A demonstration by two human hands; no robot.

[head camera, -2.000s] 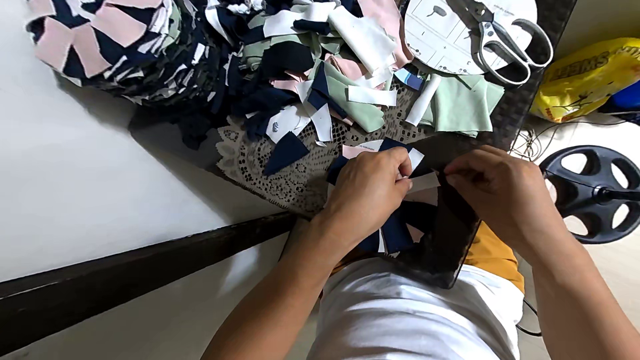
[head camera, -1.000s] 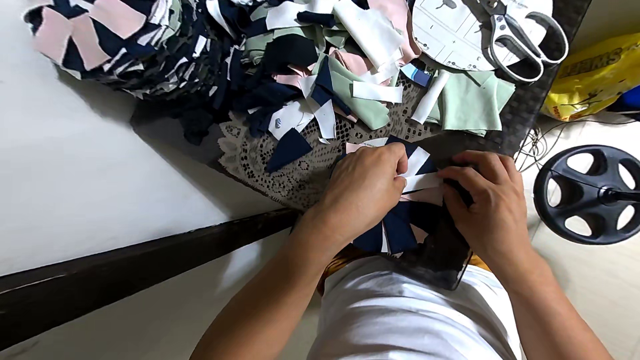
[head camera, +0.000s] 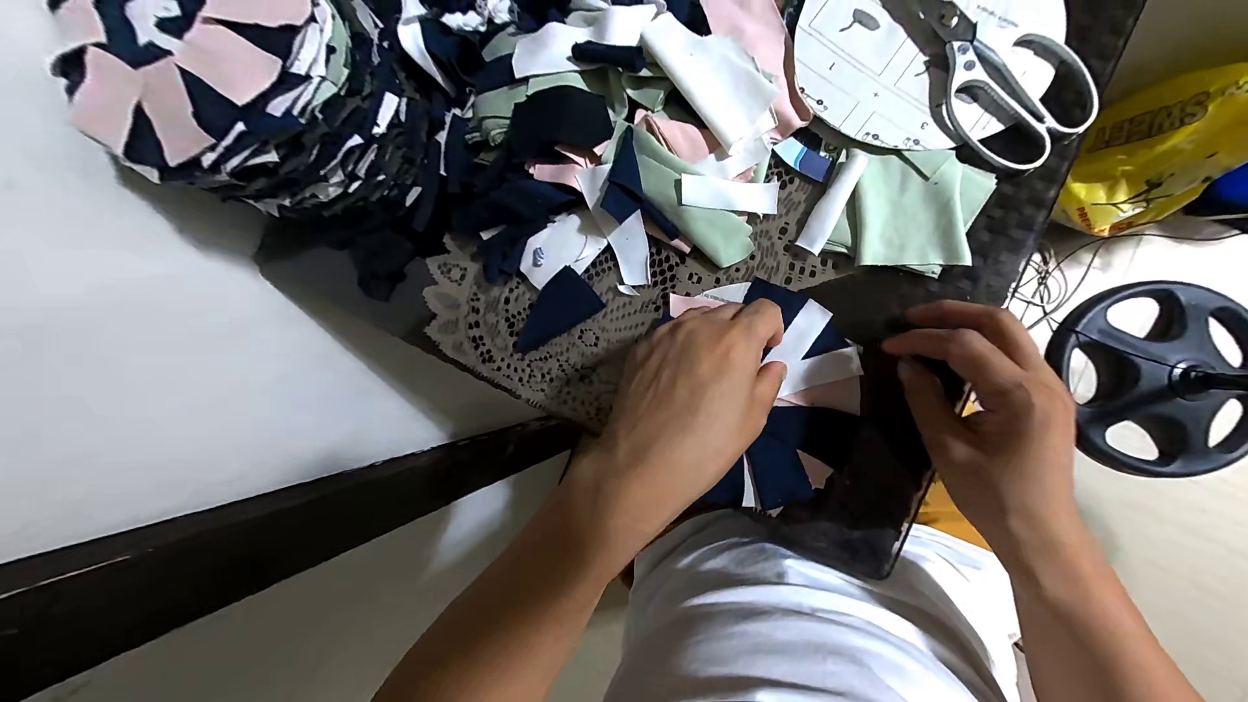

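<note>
A round arrangement of navy, white and pink fabric strips (head camera: 829, 429) lies at the near edge of the dark table. My left hand (head camera: 697, 390) presses down on it, its fingertips at the inner end of a white fabric strip (head camera: 827, 370). To the right, my right hand (head camera: 985, 390) hovers over the table edge with fingers apart and nothing visible between them. Part of the arrangement is hidden under my left hand. Loose scraps, including a navy triangular piece (head camera: 559, 309) and a white strip (head camera: 729, 194), lie beyond on a lace cloth (head camera: 487, 317).
A tall stack of fabric rounds (head camera: 244, 107) stands at the upper left. Grey-handled scissors (head camera: 1009, 97) rest on a printed paper disc (head camera: 858, 73) beside folded green fabric (head camera: 912, 210). Right of the table are a yellow plastic bag (head camera: 1150, 146) and a black wheel-shaped base (head camera: 1160, 375).
My right hand was at the white strip a second ago and has moved off it to the right, fingers parted. My left hand stays on the fabric arrangement.
</note>
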